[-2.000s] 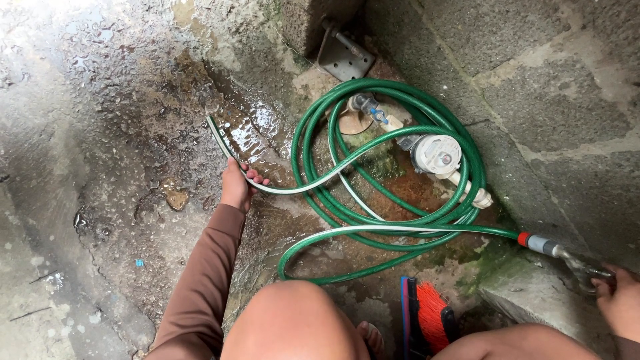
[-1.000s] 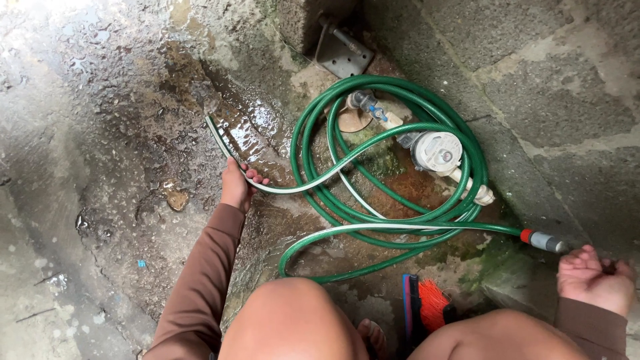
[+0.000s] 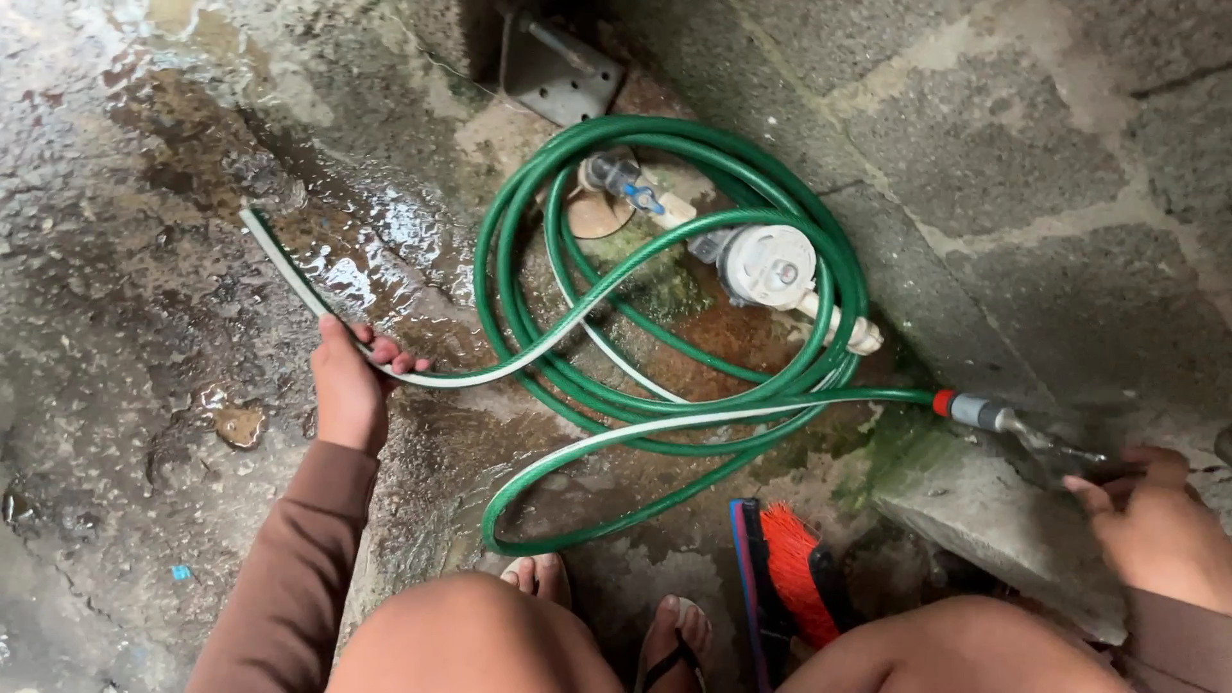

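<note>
My left hand (image 3: 356,385) is closed around a green garden hose (image 3: 539,351) with a white stripe, a little below its cut open end at the left. The rest of the hose lies in loops on the wet floor around a round white water meter (image 3: 770,267). At the right, water runs out of the grey and orange hose connector (image 3: 972,409). Just beyond that stream is my right hand (image 3: 1145,510), blurred, with fingers partly spread and nothing seen in it.
A pipe valve with a blue handle (image 3: 643,199) sits inside the loops. A metal bracket (image 3: 560,72) stands above them. A concrete block wall (image 3: 1020,192) rises at the right, over a stone slab (image 3: 1011,529). A red-bristled brush (image 3: 799,573) lies near my feet.
My right hand, close at the connector's tip a second ago, has moved away from it, and water now shows flowing from the connector. My left hand keeps its hold on the hose.
</note>
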